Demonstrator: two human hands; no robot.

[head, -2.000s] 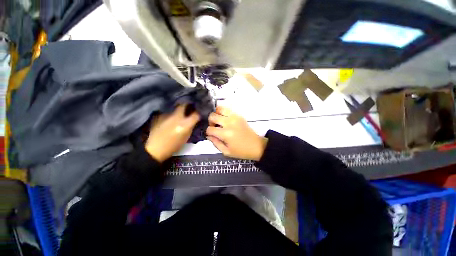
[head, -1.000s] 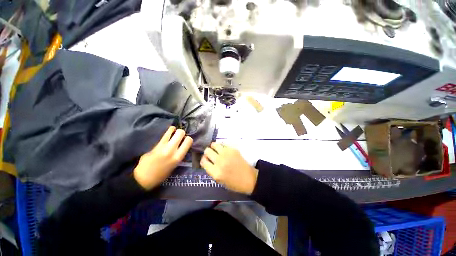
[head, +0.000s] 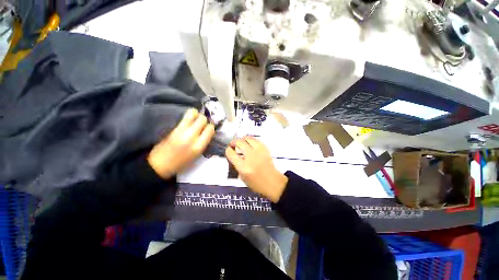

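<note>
A large dark grey garment piece [head: 93, 120] lies in folds on the left of the white machine table, its right end at the presser foot and needle [head: 253, 114]. My left hand [head: 185, 143] presses on the cloth just left of the foot, fingers bent over it. My right hand [head: 254, 164] pinches the cloth's near right edge just in front of the foot. A small dark strip [head: 233, 169] shows below the right fingertips. The white sewing machine head [head: 328, 49] stands above the hands. The exact stitching point is blurred.
Brown-grey card templates [head: 328, 135] lie right of the needle. Red and blue thin items [head: 387, 179] lie beside an open cardboard box [head: 432, 178]. A control panel [head: 405, 101] is on the machine. The ruler-marked table edge [head: 230, 202] runs in front, with a blue basket [head: 432, 260] below right.
The view has shifted, showing more of the machine head. My left hand has moved up closer to the foot with the cloth. My right hand still pinches the cloth's edge, a little nearer the foot.
</note>
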